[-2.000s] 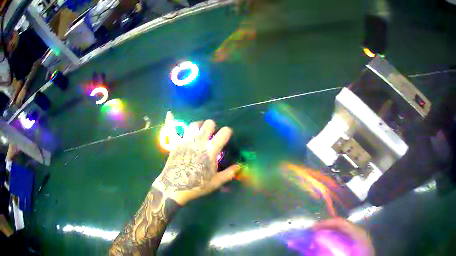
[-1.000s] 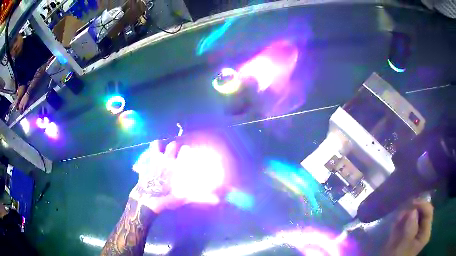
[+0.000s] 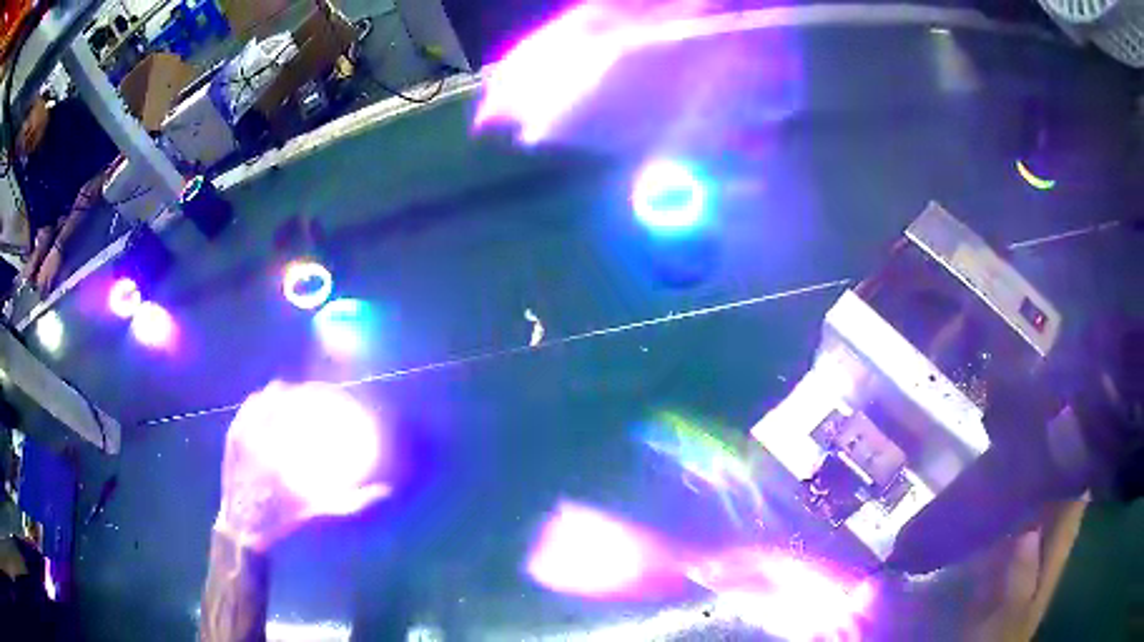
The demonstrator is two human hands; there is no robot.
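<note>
My left hand [image 3: 270, 470] is at the left of the bench, largely washed out by the flare of a lit LED lamp unit [image 3: 316, 442] at its fingers; the grip is hidden by the glare. My right hand [image 3: 1031, 571] is at the lower right, partly cut off by the bottom edge, closed around the dark electric screwdriver [image 3: 972, 520]. The screwdriver lies in front of the grey-white screw feeder [image 3: 901, 364], whose metal pickup block [image 3: 866, 449] shows at its front.
Lit lamp units stand across the bench, one with a blue-white ring [image 3: 669, 198] and one farther left [image 3: 307, 286]. A small pale piece [image 3: 536, 330] lies by the bench line. Another person's arm [image 3: 63, 238] shows far left. A white fan [image 3: 1104, 25] is top right.
My left hand has moved left with the glow at its fingers. My right hand has come in from the lower edge to the screwdriver. The view has shifted, and lamp colours differ.
</note>
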